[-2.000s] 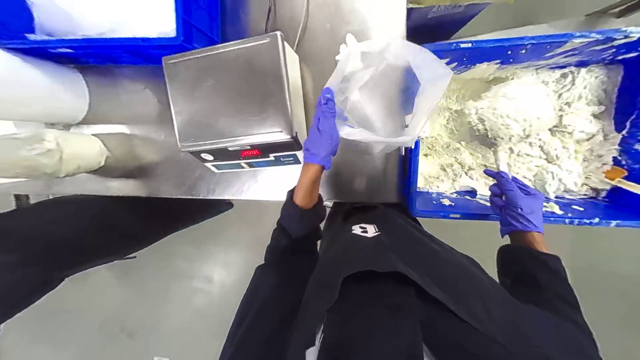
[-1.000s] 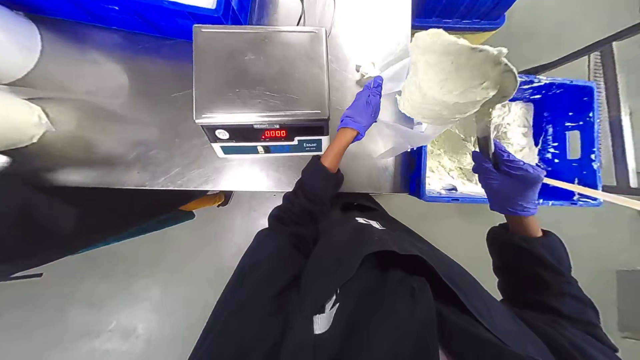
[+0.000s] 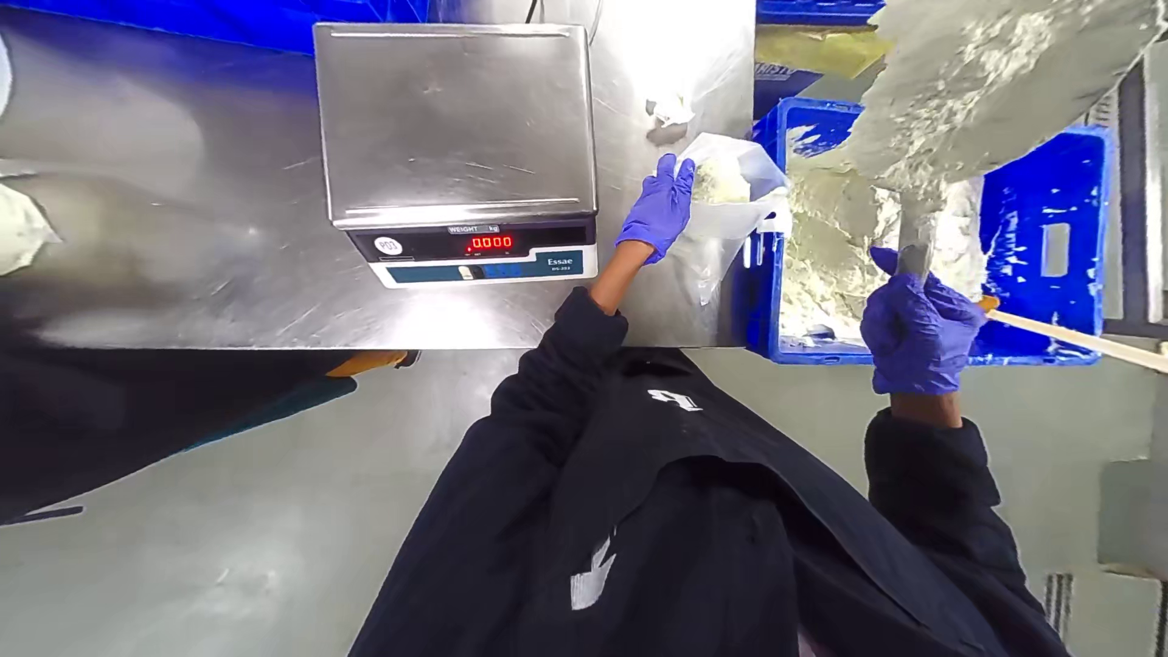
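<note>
My left hand (image 3: pixel 659 208), in a purple glove, grips the rim of a clear plastic bag (image 3: pixel 721 228) with some pale stuff inside. My right hand (image 3: pixel 920 328), gloved alike, is closed around the handle of a scoop or scraper (image 3: pixel 920 233) coated in pale, thick paste (image 3: pixel 985 91). That tool is raised over a blue plastic crate (image 3: pixel 1040 265) holding more of the pale paste (image 3: pixel 826 255). Left of my left hand stands a digital weighing scale (image 3: pixel 456 128) with a bare steel platform; its red display shows zero.
The steel table (image 3: pixel 182 228) runs along the far side of my body. A crumpled white scrap (image 3: pixel 671 111) lies beyond the bag. Another blue crate (image 3: pixel 237 23) is at the top left. A pale stick (image 3: pixel 1077 339) crosses the right crate's front edge. Dark fabric is at lower left.
Two seconds ago my right hand was low at the crate's near side; now it holds up the paste-laden tool. The bag, held open wide before, hangs lower beside the crate. The view has shifted.
</note>
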